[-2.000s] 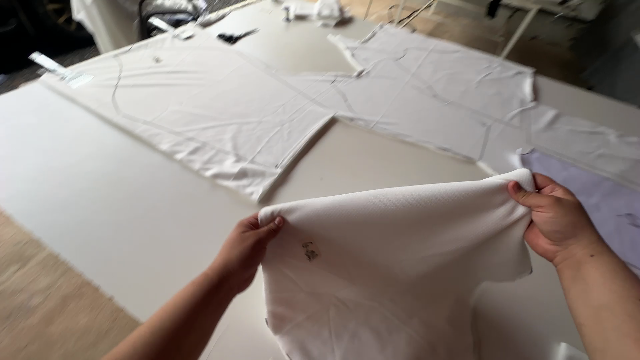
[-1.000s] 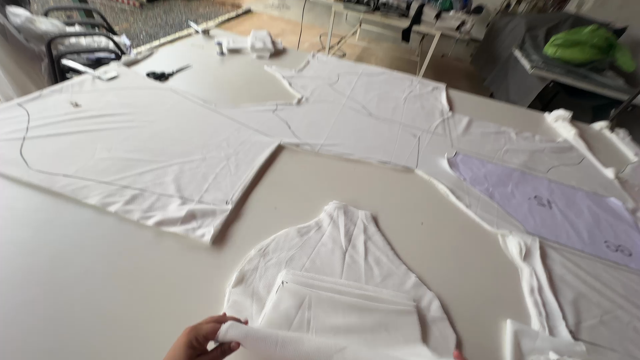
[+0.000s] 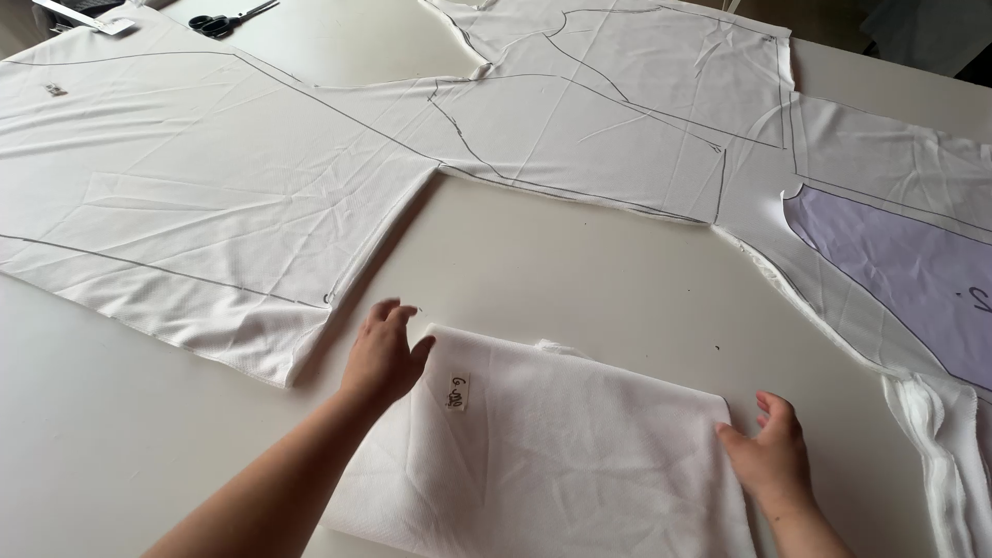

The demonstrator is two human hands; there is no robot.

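Note:
A folded piece of white fabric (image 3: 589,457) with a small handwritten tag lies on the pale tabletop at the bottom middle. My left hand (image 3: 387,349), fingers apart, is at its upper left corner and grips nothing. At the fabric's right edge is my right hand (image 3: 767,442), also with spread fingers, the thumb touching or very near the edge. Beyond them spreads a large white cloth (image 3: 232,170) marked with dark drawn outlines. A purple pattern piece (image 3: 891,271) bearing writing rests on the cloth at the right.
Black-handled scissors (image 3: 221,25) lie on the table (image 3: 558,263) at the top left, near a white strip-like item (image 3: 97,17). Bunched white cloth edges (image 3: 922,442) run down the right side. Dark specks dot the table surface.
A second ago a rounded white piece with folded fabric on it showed on the table; now the tagged fabric lies there. My hands have let go of the fabric held up two seconds ago.

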